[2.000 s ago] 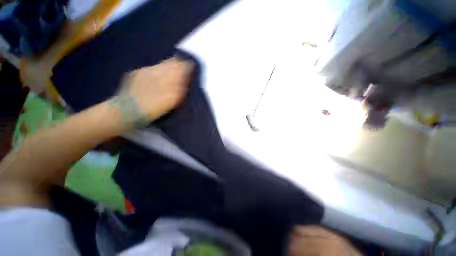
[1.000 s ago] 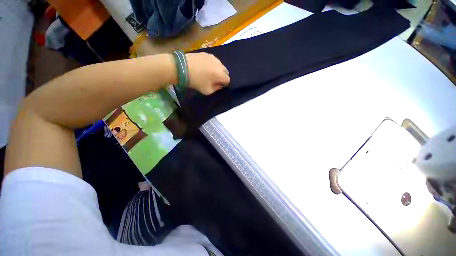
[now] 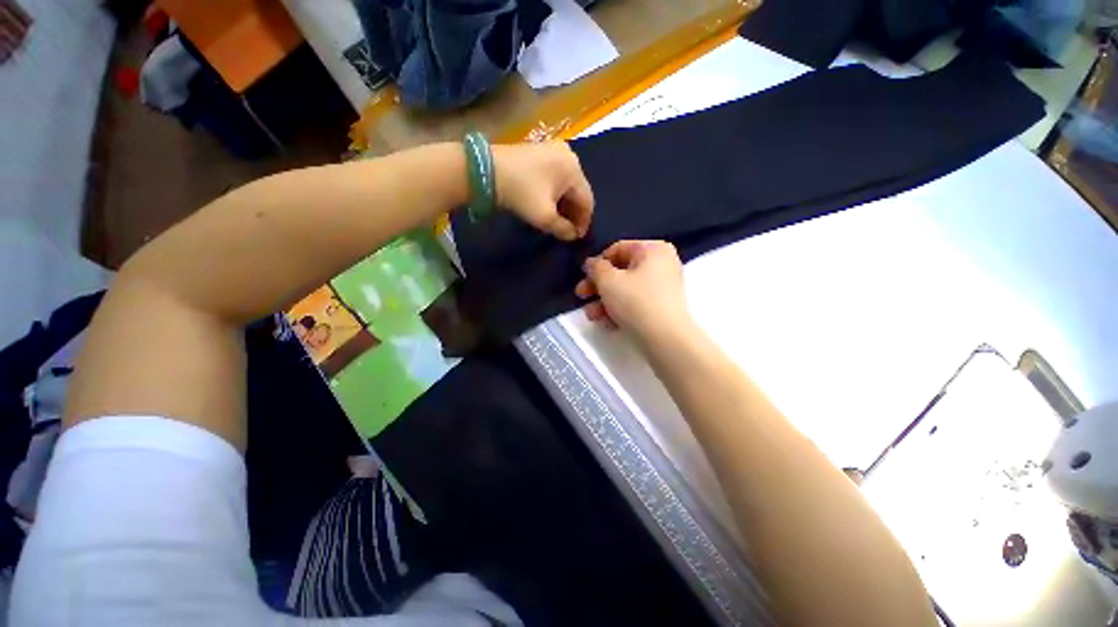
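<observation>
A long dark cut panel [image 3: 785,153] lies across the white table from the front edge toward the upper right. Dark cloth also hangs over the front edge [image 3: 490,453] onto the lap. My left hand [image 3: 548,190], with a green bangle at the wrist, pinches the panel's cloth near its left end. My right hand [image 3: 635,284] is just beside it, thumb and fingertips together on the panel's near edge. The two sets of fingertips are close together. The exact fold or edge between them is too small to tell.
The machine head [image 3: 1089,459] and bed plate [image 3: 993,490] are at the lower right. A ruler-marked table edge [image 3: 625,459] runs along the front. Denim cloth [image 3: 448,49] and orange-yellow tape [image 3: 662,74] are at the top. A green printed cloth [image 3: 380,380] is left of the table.
My right hand has come into view and onto the panel beside my left hand. My left fingers now point down in a pinch. The whole view has shifted slightly.
</observation>
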